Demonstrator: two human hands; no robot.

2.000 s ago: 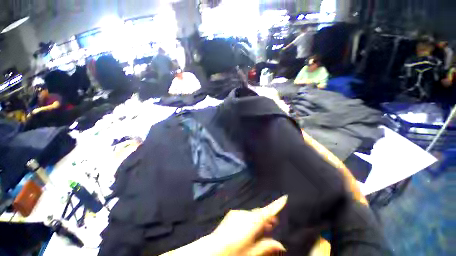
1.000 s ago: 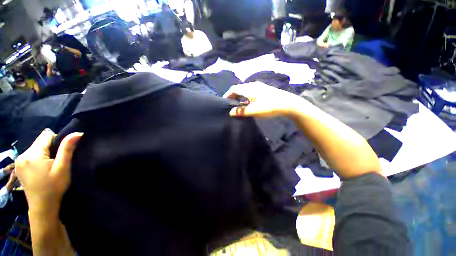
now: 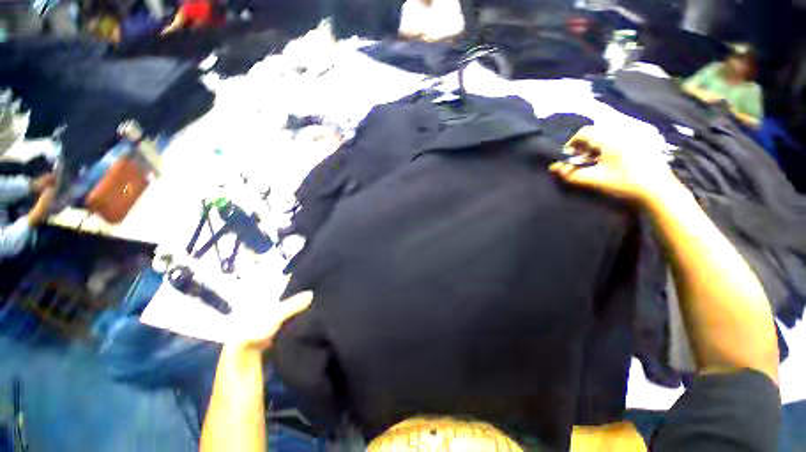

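Observation:
A dark jacket lies back side up in front of me, over a heap of dark garments. Its collar is at the far end, with a hanger hook standing up beyond it. My left hand is at the jacket's left side, thumb out over the cloth; its fingers are hard to make out and I cannot tell if they grip. My right hand pinches the jacket near its right shoulder. A small dark thing shows in my right fingers, too blurred to name.
The white-covered table bears a brown pouch, a green-topped dark item and a black device at left. Grey garments are piled at right. A person in green sits beyond. Another person's hands show at far left.
The jacket was held up before me and now lies lower over the heap. Its hook has come into view. My left hand has moved right in the picture, and the view has shifted.

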